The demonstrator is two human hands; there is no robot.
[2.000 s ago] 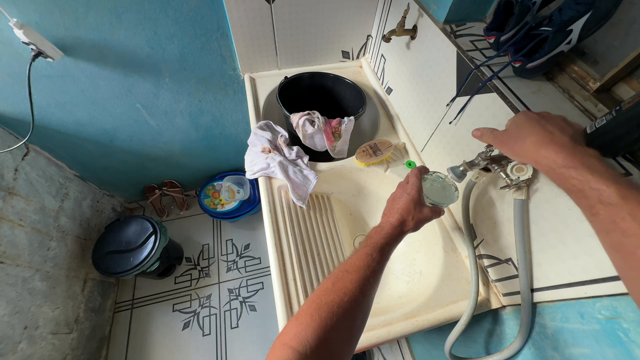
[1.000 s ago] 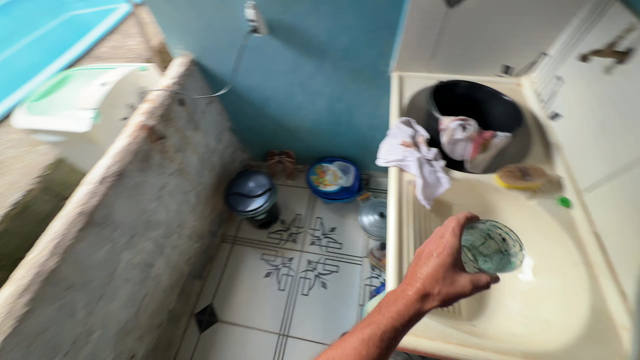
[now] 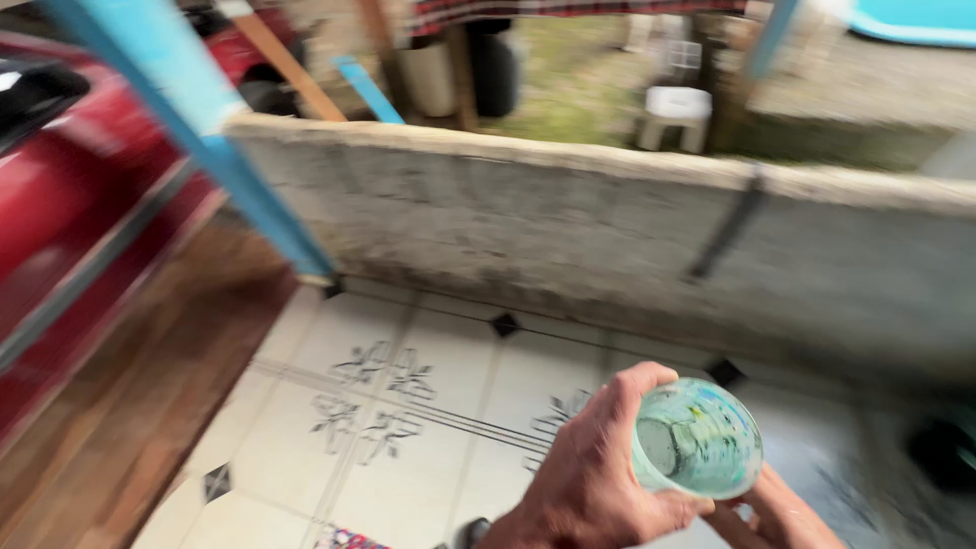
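Observation:
A clear greenish drinking glass [image 3: 698, 438], tilted so that its mouth and inside show, is in my left hand [image 3: 602, 465], whose fingers and thumb wrap its near side. Spots of colour show on or through its wall. My right hand [image 3: 785, 511] is just below and to the right of the glass, partly hidden behind it. Its fingertips come close to the base, and whether they touch it I cannot tell.
Beneath the hands lies a white patterned tile floor [image 3: 427, 457]. Ahead runs a low concrete wall [image 3: 534, 213], with a blue post [image 3: 252, 198] at its left end. Beyond stand a red car [image 3: 91, 152] and a white plastic stool [image 3: 677, 110]. A dark object [image 3: 945, 450] is at the right.
The view has swung left from the sink to the low wall. My left hand still holds the glass. My right hand, earlier at the tap, is now beside the glass.

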